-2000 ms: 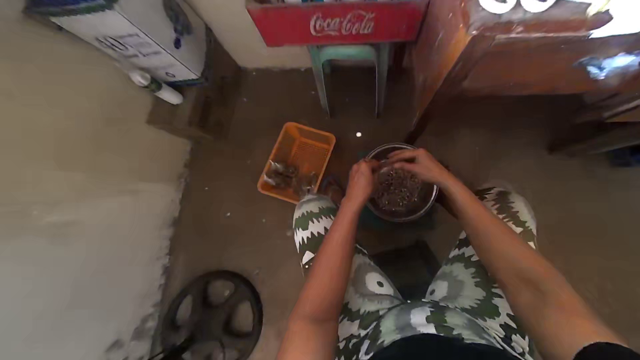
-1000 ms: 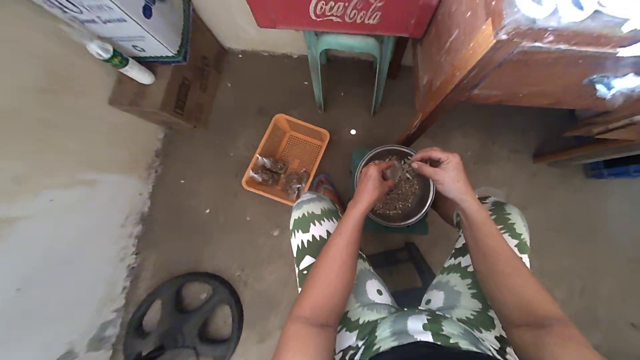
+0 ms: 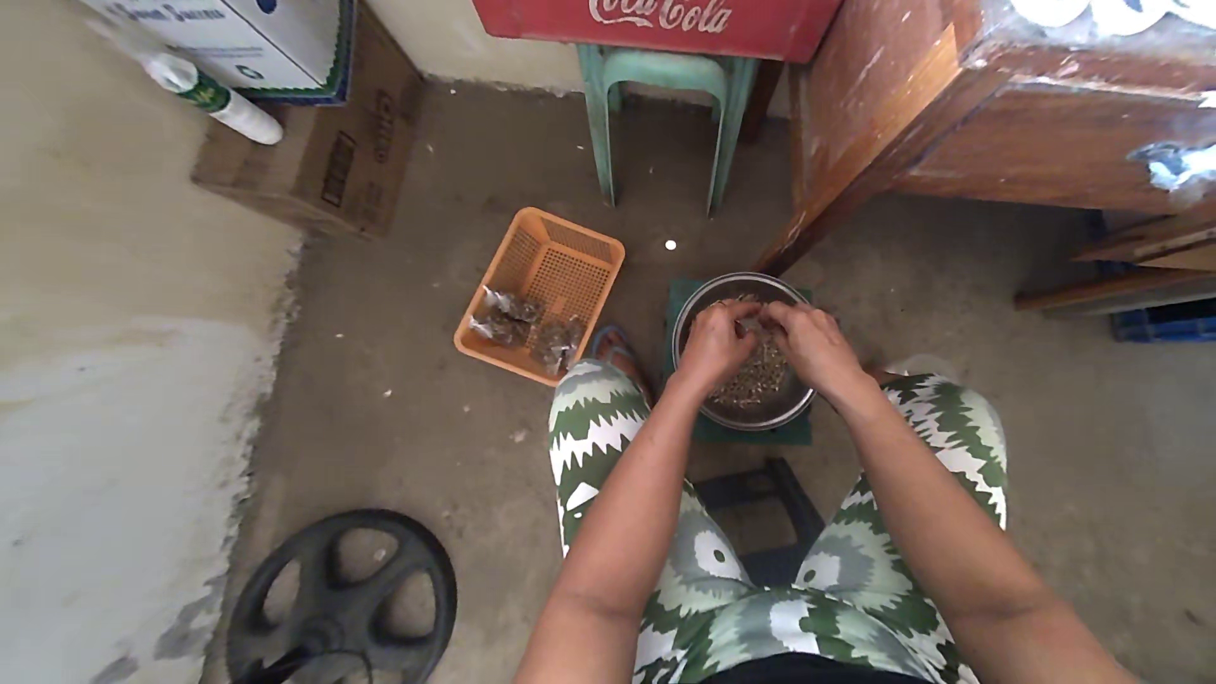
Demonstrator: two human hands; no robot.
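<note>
A round metal bowl [image 3: 760,418] holds small brown dried pieces [image 3: 755,380] and rests on a green stool [image 3: 793,434]. Over the bowl's upper part, my left hand [image 3: 719,344] and my right hand [image 3: 812,347] have their fingertips close together. Something small and clear may be between them, but it is too blurred to tell. To the left of the bowl, an orange plastic basket [image 3: 600,249] stands on the floor. Several clear plastic bags with brown contents [image 3: 503,318] lie in its near part.
A dark spoked wheel-shaped base [image 3: 328,579] is at the lower left. Cardboard boxes [image 3: 313,161] and a white-and-green bottle [image 3: 223,104] stand by the wall. A green plastic stool [image 3: 665,71] under a red crate [image 3: 655,24] is ahead; a wooden cabinet [image 3: 1045,142] is at the right.
My hands were farther apart over the bowl one second ago; now their fingertips meet or nearly meet. The view has shifted since the first frame.
</note>
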